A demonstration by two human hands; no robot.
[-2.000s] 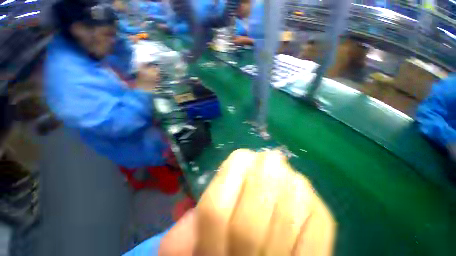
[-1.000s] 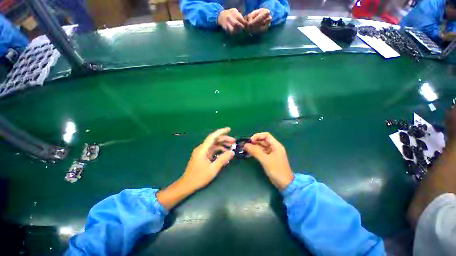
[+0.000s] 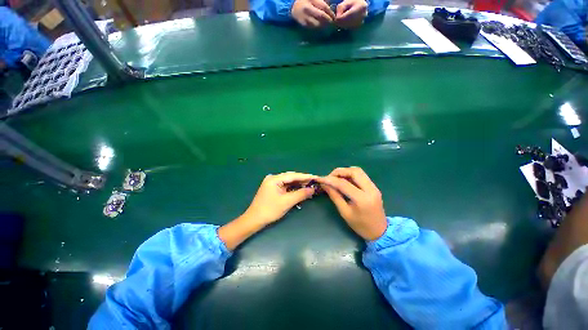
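A small dark electronic module [image 3: 314,187] with bright specks is held between both hands over the green surface [image 3: 258,138]. My left hand [image 3: 276,198] grips its left side, fingers closed over it. My right hand [image 3: 356,198] holds its right side with thumb and fingertips. The fingers cover most of the module. Two silvery squarish modules, one [image 3: 134,180] above the other [image 3: 115,204], lie at the left.
A slanted metal post [image 3: 51,161] is at left, another [image 3: 97,38] behind it. Dark parts lie on a white sheet [image 3: 532,176] at right beside another person's arm [image 3: 567,251]. A person's hands [image 3: 330,13] work opposite. A pale grid tray [image 3: 55,74] is far left.
The view has swung from along the line to the surface in front, then shifted slightly. My left hand's fingers have closed onto the module since a second ago.
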